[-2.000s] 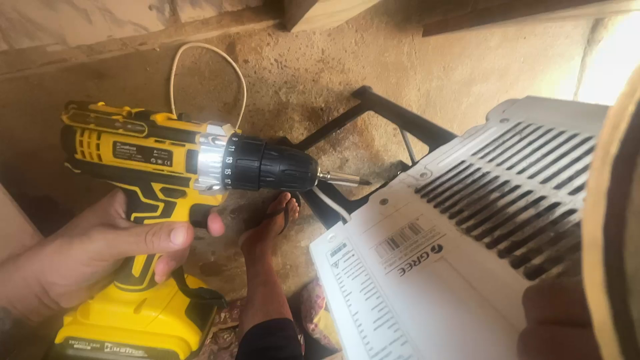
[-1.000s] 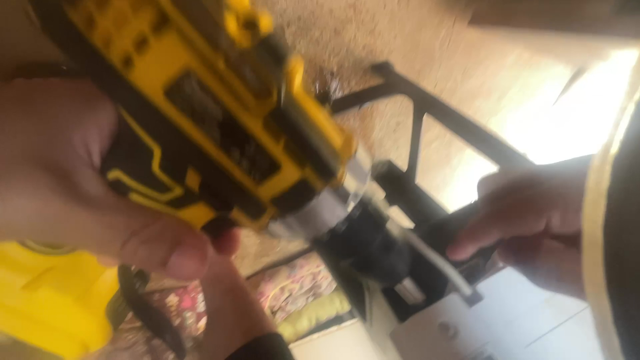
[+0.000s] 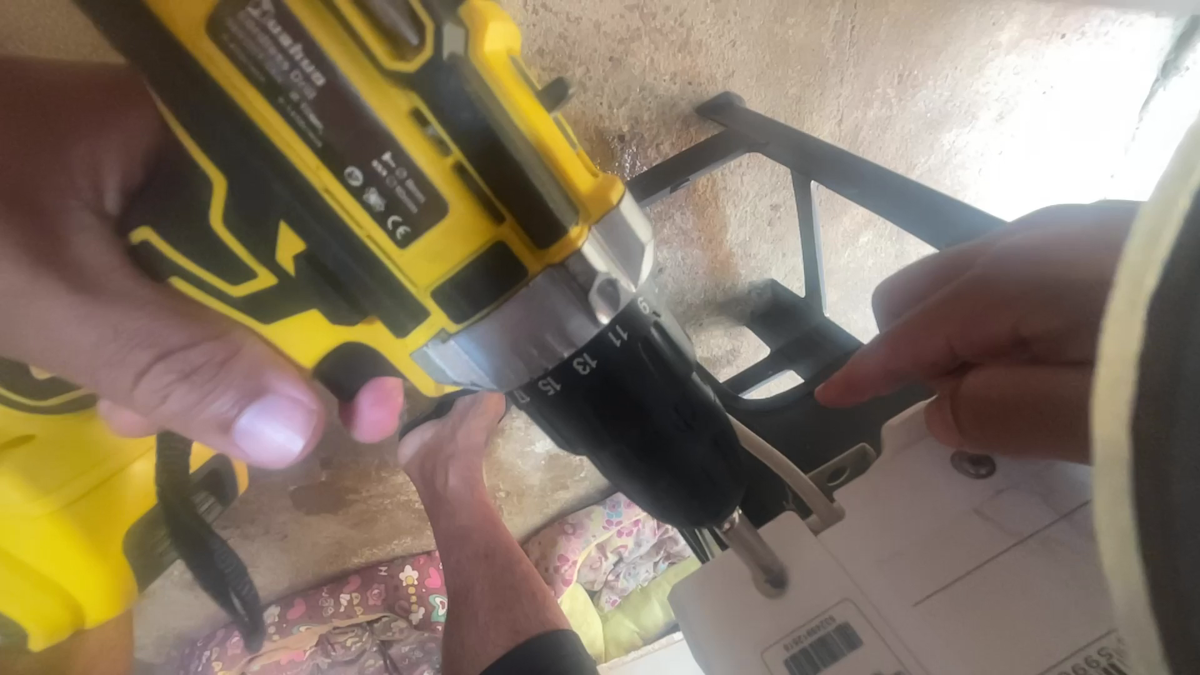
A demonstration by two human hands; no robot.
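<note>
My left hand point(image 3: 187, 309) is wrapped around the grip of a yellow and black cordless drill point(image 3: 375, 169), a finger by its trigger. The drill points down to the right, and its bit point(image 3: 750, 553) meets a screw spot near the corner of a white appliance panel point(image 3: 900, 562) that bears a barcode label. My right hand point(image 3: 1012, 328) reaches in from the right, its index fingertip at a black metal frame point(image 3: 834, 178) just above the panel's edge; it grips nothing that shows. A pale cable point(image 3: 783, 464) passes between the drill chuck and the panel.
A bare foot and lower leg point(image 3: 478, 525) stand below the drill on the concrete floor point(image 3: 356, 506). Flower-patterned cloth point(image 3: 609, 553) lies at the bottom. A dark, light-rimmed curved edge point(image 3: 1125, 450) blocks the far right. A black strap point(image 3: 202, 544) hangs by the drill's battery.
The drill has tilted from roughly level to pointing down right, and its bit has come to the panel's corner. My right hand has moved up to the black frame. The view has shifted closer.
</note>
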